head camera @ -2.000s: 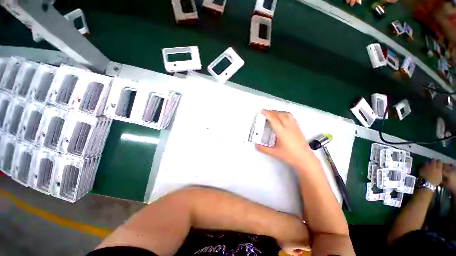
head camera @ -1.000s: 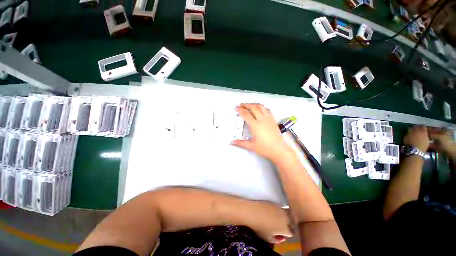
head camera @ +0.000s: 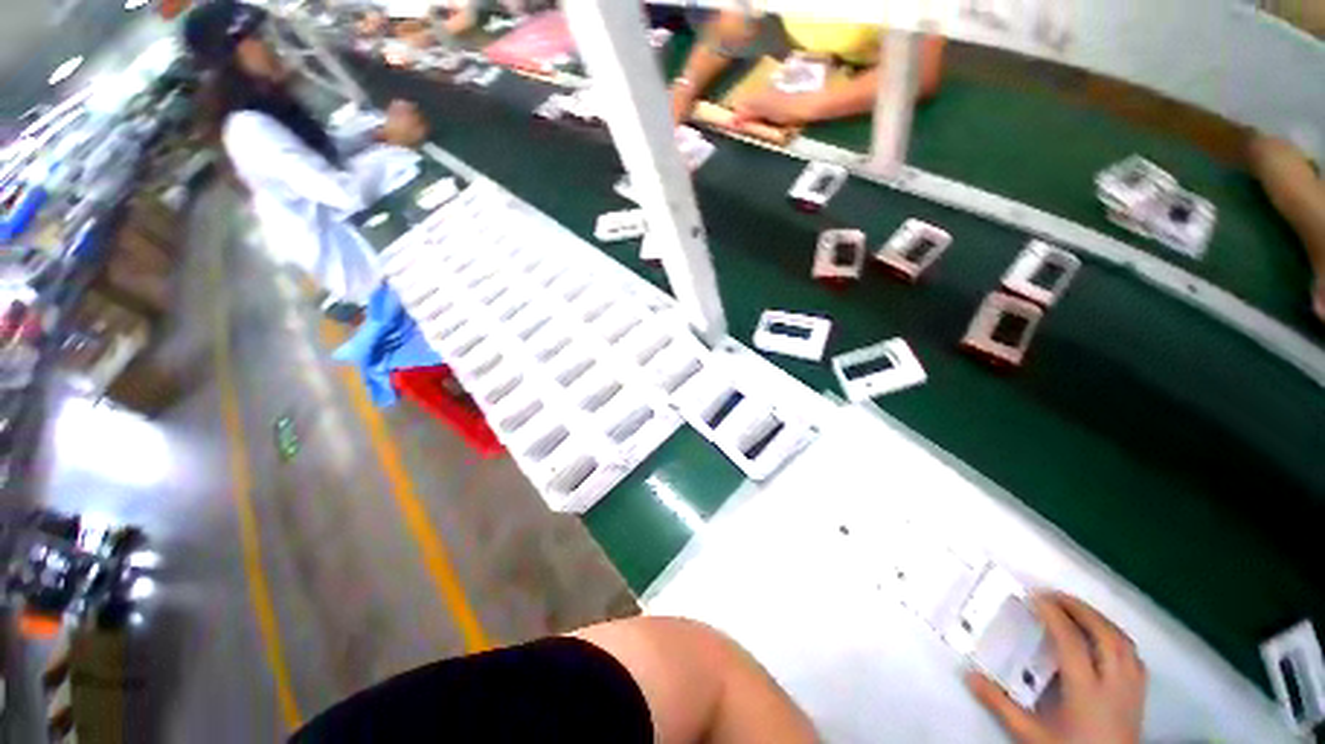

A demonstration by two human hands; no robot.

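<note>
My right hand (head camera: 1087, 672) is at the lower right, its fingers and thumb around the edge of a white cover (head camera: 1006, 640) lying on the white mat (head camera: 785, 581). More white covers, faint against the mat, seem to lie just left of it in a row; their edges are hard to make out. My left forearm and elbow show at the bottom centre; my left hand is below the picture's edge.
Rows of stacked white covers (head camera: 560, 342) fill the bench to the left. A pale metal post (head camera: 661, 175) rises behind them. White-framed units (head camera: 1003, 327) lie on the dark green belt (head camera: 1163, 422). Several people are around the line, one standing at far left.
The view has swung left, showing the aisle and people there; the hammer and the right-hand cover pile are out of view. My left hand has left the picture. My right hand remains at the covers.
</note>
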